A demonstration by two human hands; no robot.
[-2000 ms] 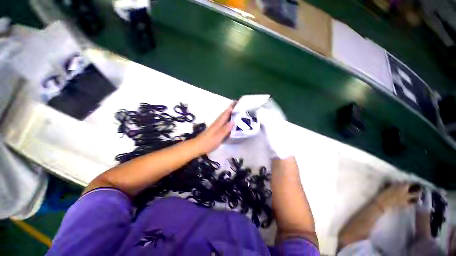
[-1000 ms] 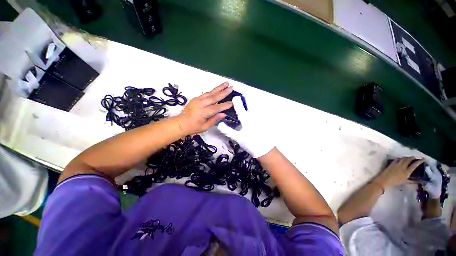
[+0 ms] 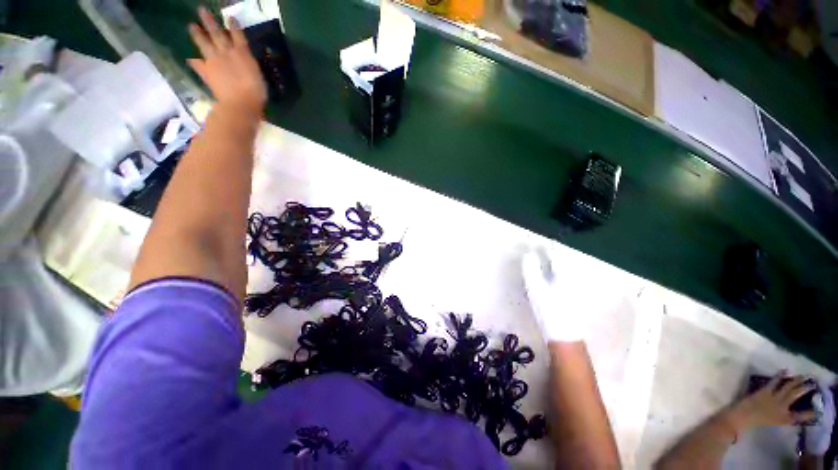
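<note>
My bare left hand (image 3: 225, 62) is stretched out to the upper left, fingers spread, beside an upright black box with a raised white flap (image 3: 268, 55); any contact is unclear. Another open black box (image 3: 375, 101) stands on the green belt with its white flap up and something dark in its mouth. My right hand (image 3: 540, 280), in a white glove, is over the white bench near the belt edge, slightly blurred, with nothing visible in it. A tangled pile of coiled black cables (image 3: 368, 335) lies on the bench in front of me.
Closed black boxes (image 3: 595, 188) sit on the green belt (image 3: 487, 138). Open boxes with white flaps (image 3: 138, 170) stand at left, partly behind my arm. A neighbour's hands (image 3: 781, 404) work at lower right. A ledge beyond holds cardboard (image 3: 611, 69) and papers.
My hands have parted and no longer hold the black box between them. My left hand has reached to the upper left; my right hand has moved right. An open box has appeared on the belt.
</note>
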